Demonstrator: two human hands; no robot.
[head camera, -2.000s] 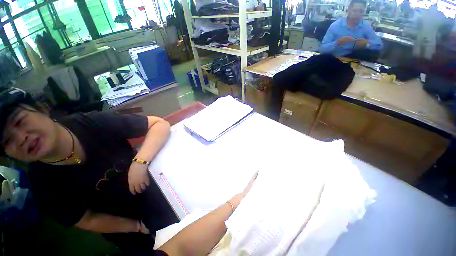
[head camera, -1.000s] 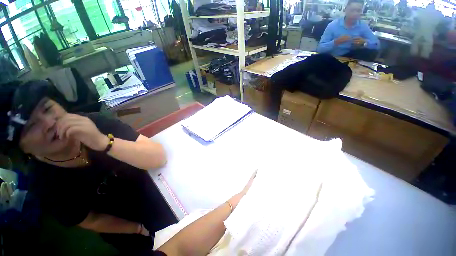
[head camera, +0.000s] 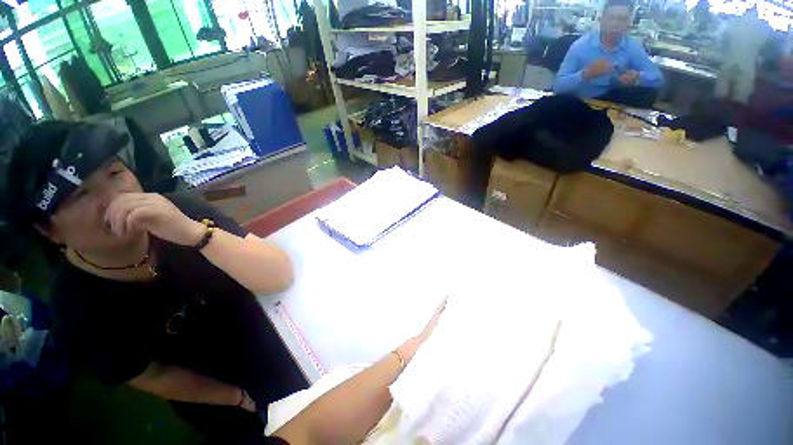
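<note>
A large white garment (head camera: 496, 374) lies spread on the pale table (head camera: 696, 365), its upper part washed out by glare. A dark fold or seam line runs along its right part. My left hand (head camera: 424, 332), with a thin bracelet at the wrist, reaches in from the bottom and rests at the garment's left edge. Its fingers point up and away; they are overexposed, and I cannot tell if they grip cloth. My right hand is not in the picture.
A paper stack (head camera: 379, 207) lies at the table's far left corner. A tape strip (head camera: 298, 337) runs along the left edge. A person in black (head camera: 174, 313) sits at the left, elbow on the table. Beyond are a black heap (head camera: 556, 130) and a person in blue (head camera: 609, 65).
The seated person at the left has raised a hand to the mouth since the earliest frame and now faces more toward the table. My left hand and the garment have hardly moved.
</note>
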